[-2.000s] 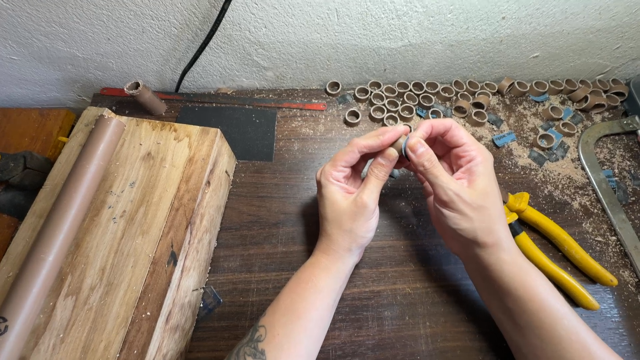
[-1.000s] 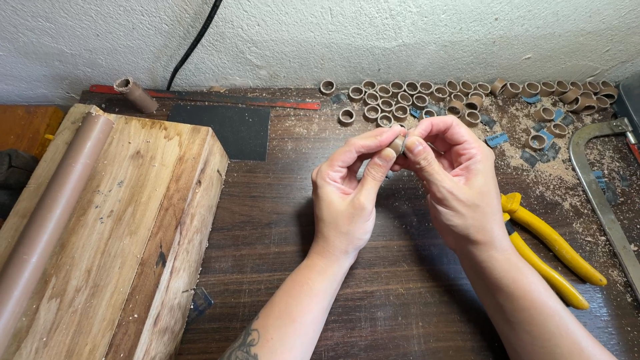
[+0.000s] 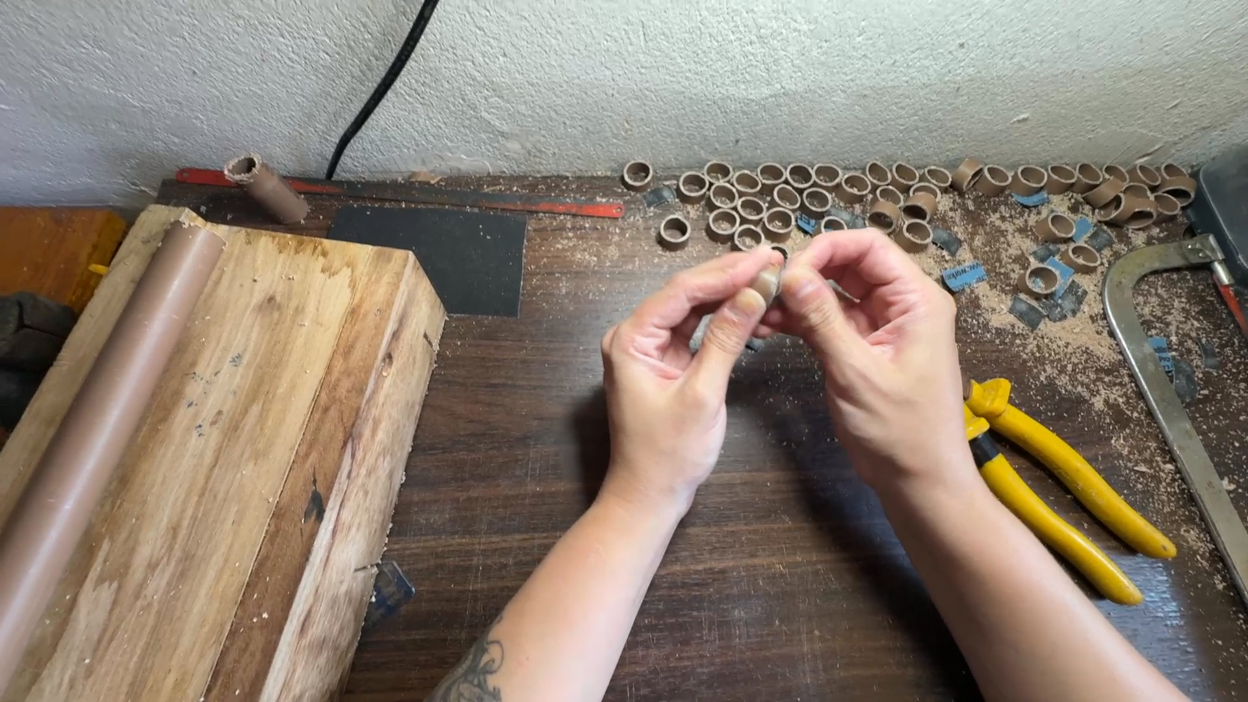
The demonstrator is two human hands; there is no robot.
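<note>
Between the fingertips of both hands is a short brown plastic pipe ring (image 3: 767, 282), partly covered by the fingers. My left hand (image 3: 681, 375) pinches it between thumb and index finger. My right hand (image 3: 877, 361) grips its other side, and a small grey piece, perhaps sandpaper, shows behind the fingers; its extent is hidden. Beyond the hands, many cut brown rings (image 3: 722, 223) stand along the wall. Yellow-handled pliers (image 3: 1063, 478) lie just right of my right wrist.
A wooden block (image 3: 244, 390) on the left carries a long brown pipe (image 3: 107, 400). Behind it are a short pipe piece (image 3: 268, 190), a red hacksaw blade (image 3: 575, 208) and a dark sheet (image 3: 439, 258). A metal saw frame (image 3: 1160, 390) lies at right among sawdust and sandpaper scraps (image 3: 963, 277).
Both hands stay together around the ring, with only small finger movements. The view has shifted slightly.
</note>
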